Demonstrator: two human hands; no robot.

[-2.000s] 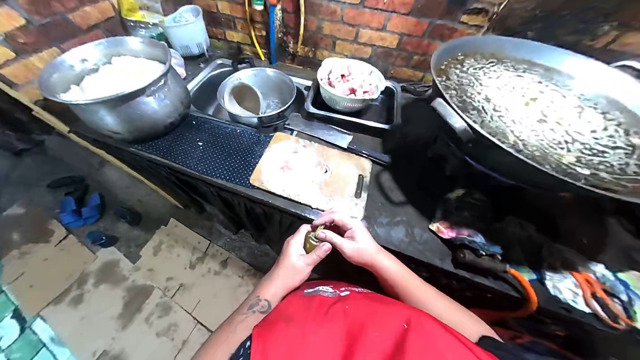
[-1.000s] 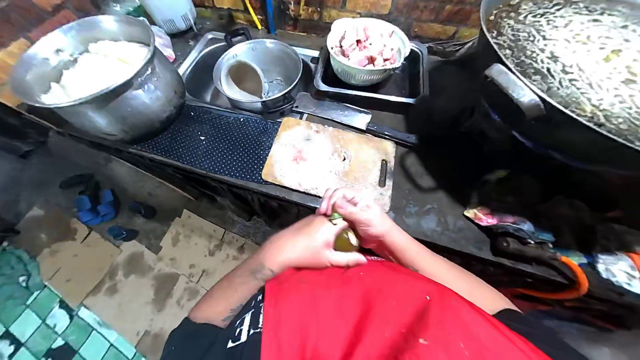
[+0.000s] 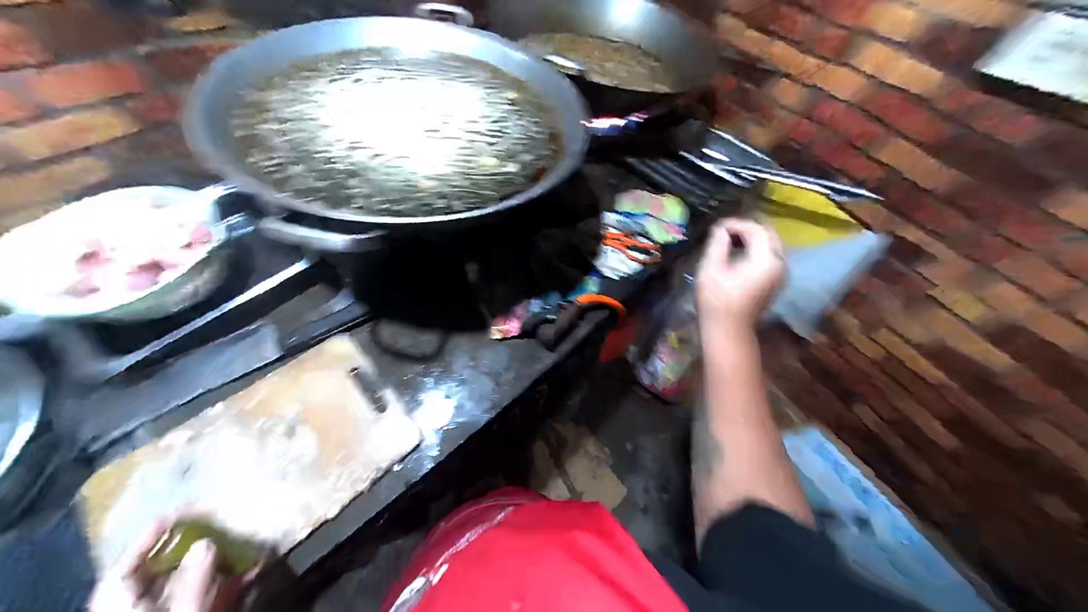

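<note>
My left hand [image 3: 183,574] is closed around a green-brown, glossy object [image 3: 204,544], perhaps a small jar or bottle, over the near left corner of a worn cutting board [image 3: 263,442]. My right hand [image 3: 739,263] is raised at the right, fingers curled, beside a yellow and grey sheet or bag [image 3: 807,225]; blur hides whether anything is between its fingers. Behind the board lies a cleaver [image 3: 195,365] with its dark handle toward the large pan. That wide metal pan [image 3: 382,204] holds shiny liquid with pale strands or bubbles.
A bowl of pinkish-white pieces [image 3: 127,289] stands at the left. Behind the large pan is a second wok [image 3: 612,64]. Orange-handled scissors [image 3: 629,245] and colourful packets lie near the counter's right end. A brick wall [image 3: 952,204] bounds the right side.
The view has swung far to the right. My hands, together around the greenish object before, are now apart: the left keeps it, and the right has reached out to the right.
</note>
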